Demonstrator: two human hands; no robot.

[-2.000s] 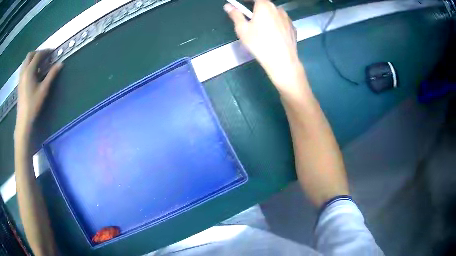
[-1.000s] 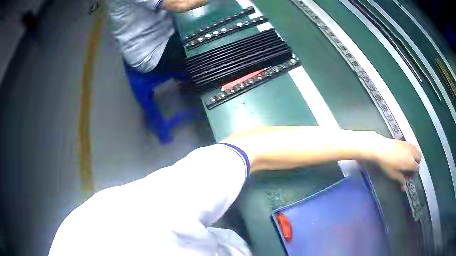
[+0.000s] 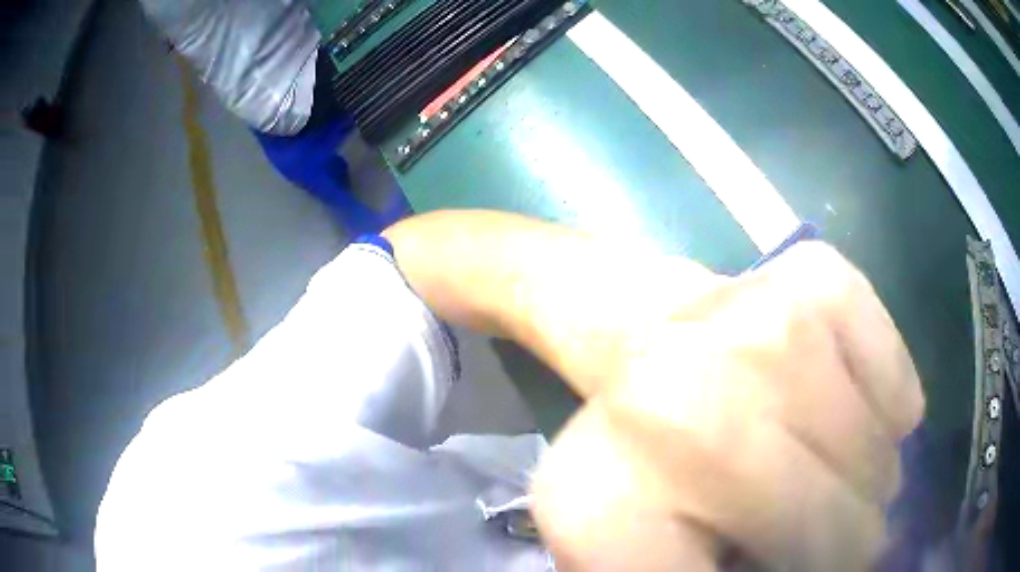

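Observation:
My left hand [image 3: 738,413] is large and blurred, close to the camera at the lower right. Its fingers look curled, and I cannot tell whether anything is in them. It covers most of the blue tray, whose corner [image 3: 808,232] shows just above the hand. A pale strip carrier [image 3: 841,78] with a row of round parts lies on the green surface at the upper right. Another strip carrier [image 3: 990,380] with round shiny parts stands out at the far right edge. My right hand is not in view.
Stacked black strips [image 3: 431,67] lie at the upper left of the green bench, with a red piece and a loaded dark strip [image 3: 481,89] beside them. A person's sleeve [image 3: 241,56] and a blue stool-like object [image 3: 324,168] are beyond. A white band [image 3: 682,134] crosses the bench.
My left hand has come back from the far strip, close to the camera. The pale strip now ends farther up, and another shows at the right. The view has shifted.

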